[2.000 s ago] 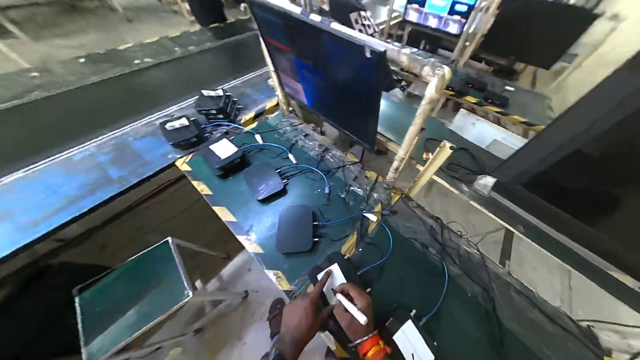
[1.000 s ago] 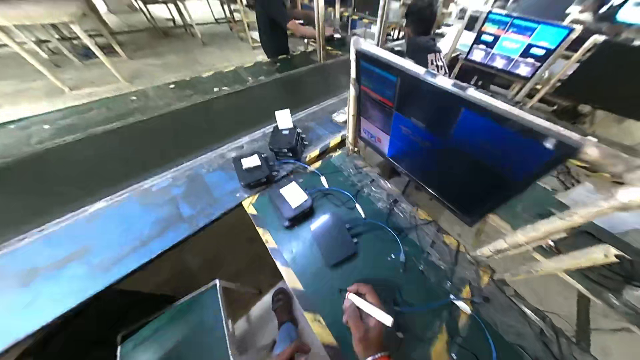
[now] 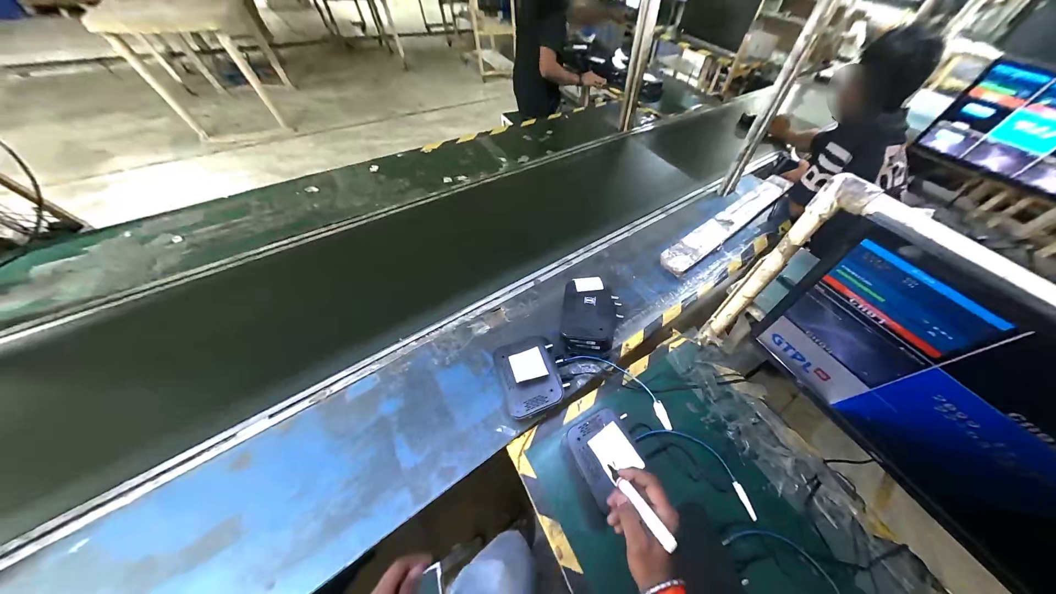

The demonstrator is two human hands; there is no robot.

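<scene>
My right hand holds a white marker pen, its dark tip at the white label on a black set-top box. That box lies on the green bench top, with a blue cable running off behind it. My left hand is low at the bottom edge, partly cut off, beside my knee; a pale-edged thing is next to its fingers, and whether it is held cannot be told. Another labelled box rests on the blue ledge, beside a stack of black boxes.
A dark conveyor belt runs beyond the blue ledge. A monitor in a taped frame stands at right. A long wrapped bar lies on the ledge. Two people work farther back.
The view has swung strongly. My right hand with the marker has moved to the labelled box near the bench's end. My left hand, over a box two seconds ago, is now low by my knee.
</scene>
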